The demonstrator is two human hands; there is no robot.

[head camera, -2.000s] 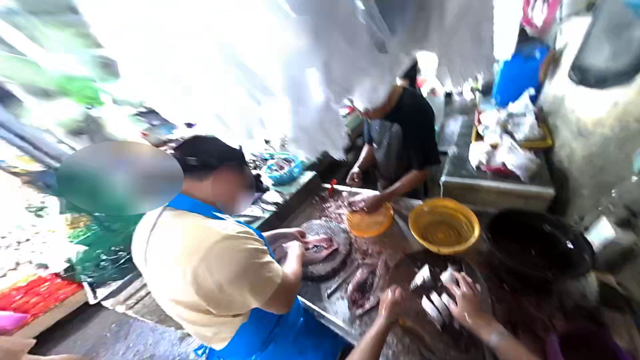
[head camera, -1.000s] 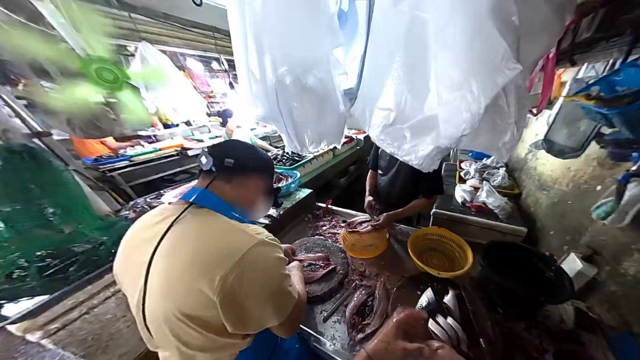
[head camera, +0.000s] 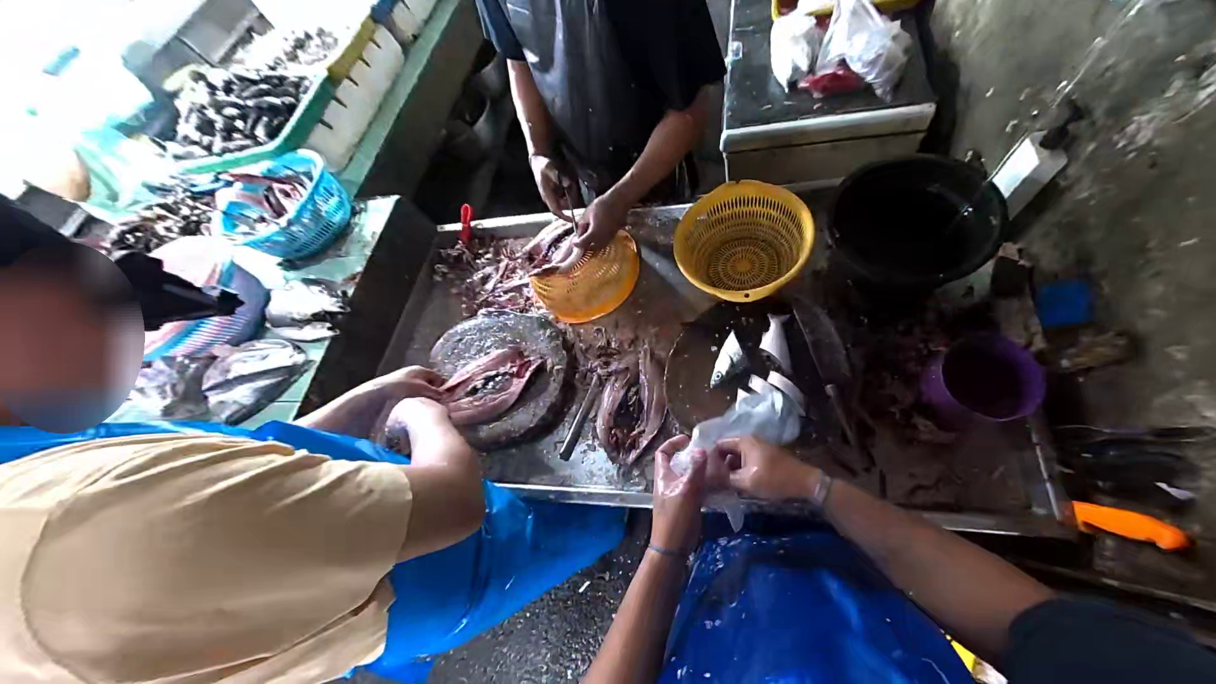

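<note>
My left hand (head camera: 677, 475) and my right hand (head camera: 765, 467) both grip the mouth of a translucent white plastic bag (head camera: 760, 423) near the front edge of the metal worktable. The bag's body lies over the near side of a dark round chopping board (head camera: 693, 366), partly covering the pieces of silver fish (head camera: 730, 361) there. A large knife (head camera: 822, 342) lies just right of the board. Left of the bag, a split-open fish (head camera: 632, 413) rests on the table.
At left, a co-worker in a blue apron handles an opened fish (head camera: 492, 382) on another round board (head camera: 541, 423). Across the table, another person works over an orange basket (head camera: 591, 285). A yellow basket (head camera: 744, 242), black basin (head camera: 917, 223), purple bucket (head camera: 983, 380) and orange-handled tool (head camera: 1130, 524) stand or lie rightward.
The plastic bag is now in my hands; a second ago one hand was near the fish pieces with no bag visible there. The view has turned down toward the table.
</note>
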